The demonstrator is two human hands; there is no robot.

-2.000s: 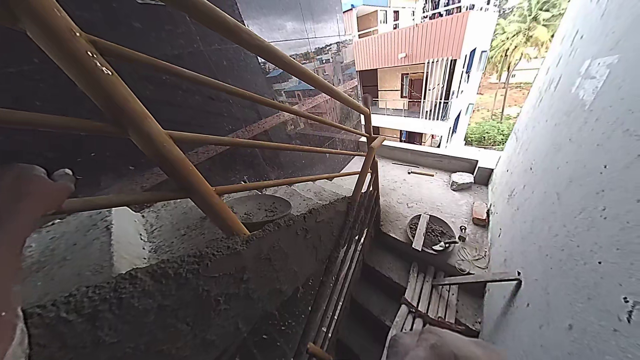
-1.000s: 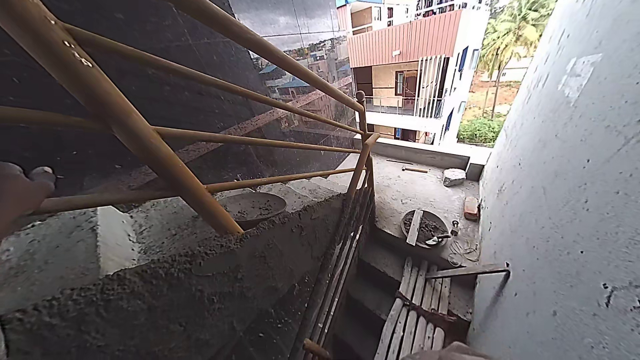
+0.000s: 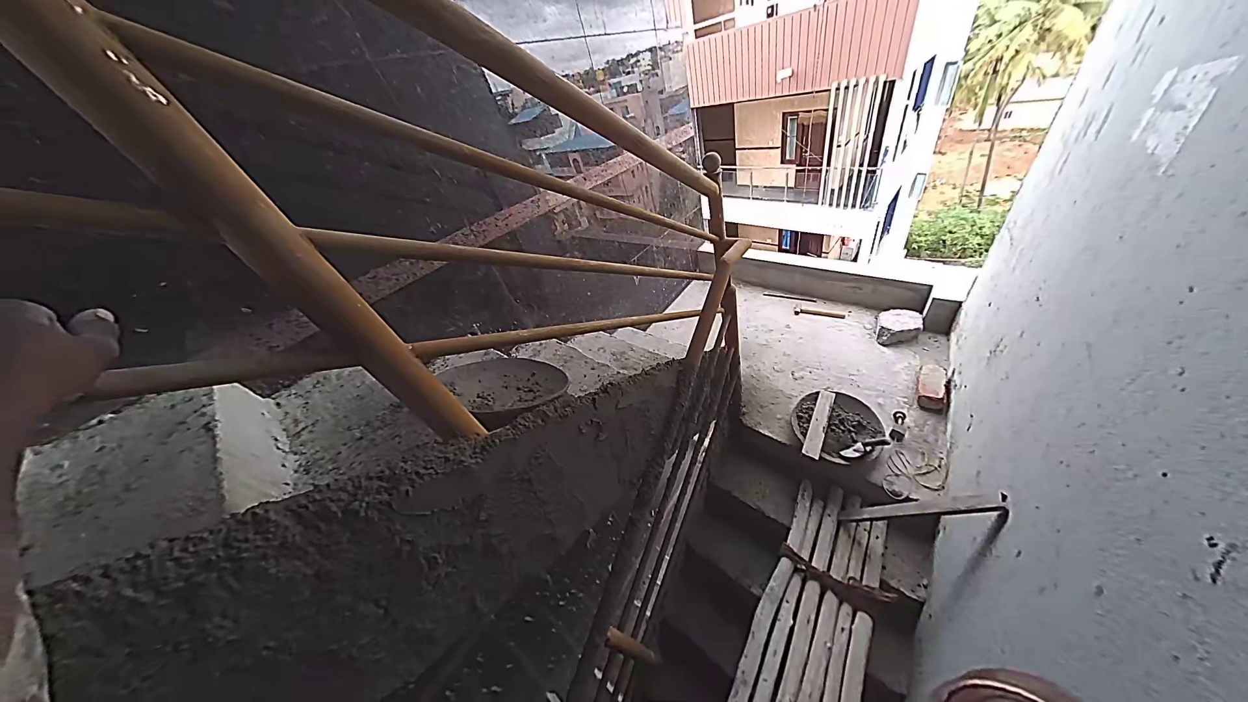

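Note:
My left hand [image 3: 58,356] is at the left edge, closed around the lower rail [image 3: 244,369] of a yellow-brown metal stair railing. Beneath that railing runs a low wall edge [image 3: 390,526] coated in rough, dark mortar. Behind the wall, a shallow pan [image 3: 507,382] with mortar in it rests on the other flight of steps. A second pan [image 3: 868,421] on the landing holds mortar, a wooden strip [image 3: 819,423] and a trowel [image 3: 864,447]. My right hand is out of view. A rounded brownish thing [image 3: 1004,685], which I cannot identify, shows at the bottom right edge.
Long wooden poles [image 3: 814,604], tied together, lie down the steps [image 3: 726,556]. A short board [image 3: 921,508] leans by the grey wall [image 3: 1092,390]. On the landing [image 3: 770,361] lie a concrete block [image 3: 899,327], a brick [image 3: 932,387] and a coil of wire [image 3: 921,470].
A hand or blurred skin-coloured shape at the bottom right has mostly left the view. My left hand stays on the rail.

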